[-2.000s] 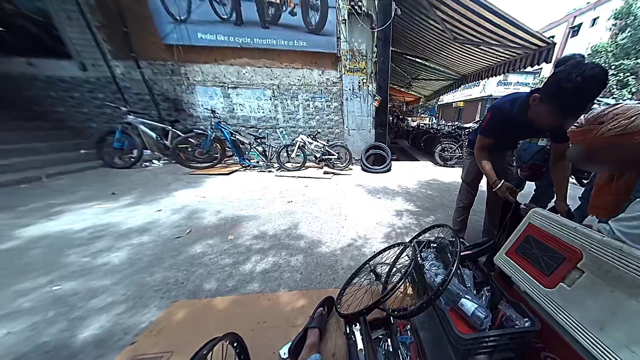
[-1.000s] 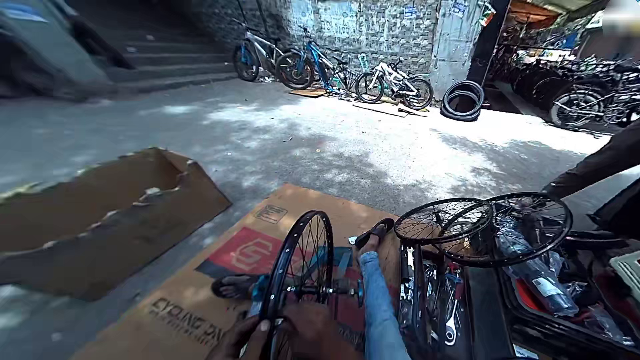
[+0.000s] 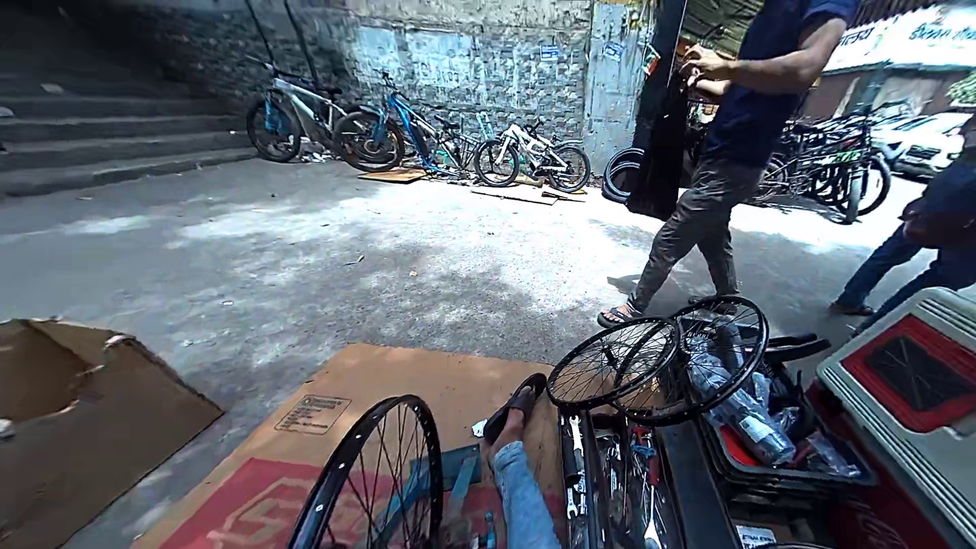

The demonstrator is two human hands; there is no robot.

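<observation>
Neither of my hands shows in the view now. A black spoked bicycle wheel rim [image 3: 435,465] stands upright at the bottom, cut off by the lower edge, with a blue metal stand [image 3: 462,467] beside and behind it. Both are over a printed cardboard sheet [image 3: 396,370]. My leg in light blue denim [image 3: 522,488] stretches forward to the right of the wheel, with a dark sandal [image 3: 526,396] on the foot. Right of the leg lies an open toolbox holding wrenches [image 3: 576,450] and other tools. Two more spoked rims [image 3: 610,404] overlap above its far end.
A black crate [image 3: 793,476] of plastic-wrapped parts and a grey and red cooler box [image 3: 900,381] stand at the right. An open cardboard box [image 3: 122,412] is at the left. One person [image 3: 762,114] walks beyond the rims; another [image 3: 915,236] is at the right edge. Parked bicycles [image 3: 534,156] line the wall.
My hands, seen on the wheel's rim one second ago, have left the view. The person in dark clothes, bent over at the right two seconds ago, is now upright and holds a long black item.
</observation>
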